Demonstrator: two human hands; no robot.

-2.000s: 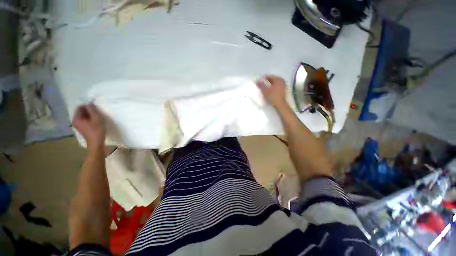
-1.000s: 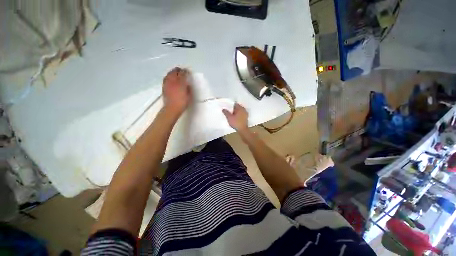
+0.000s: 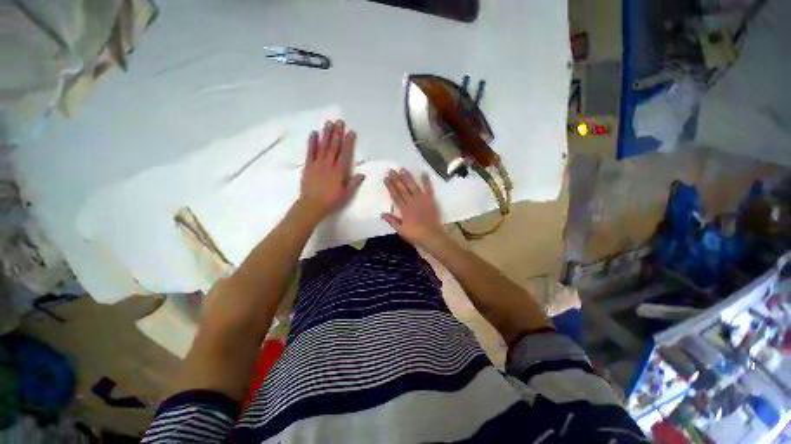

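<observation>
A cream-white cut fabric piece lies spread along the near side of the white table, with a folded beige edge near its left part. My left hand lies flat on the fabric, fingers spread and pointing away from me. My right hand lies palm down at the fabric's right end, fingers spread. Neither hand grips anything. The steam iron with a brown-orange handle stands just beyond my right hand, untouched. Thread snips lie beyond my left hand.
The white table has beige cloth at far left and a dark iron rest at the far edge. The iron's hose loops over the near edge. A blue-edged table is at right. Cream cloth hangs below the near edge.
Both hands have come from the fabric's two ends to its right part, and my fingers are now spread flat. The view has shifted, so the iron and snips appear further left than at first.
</observation>
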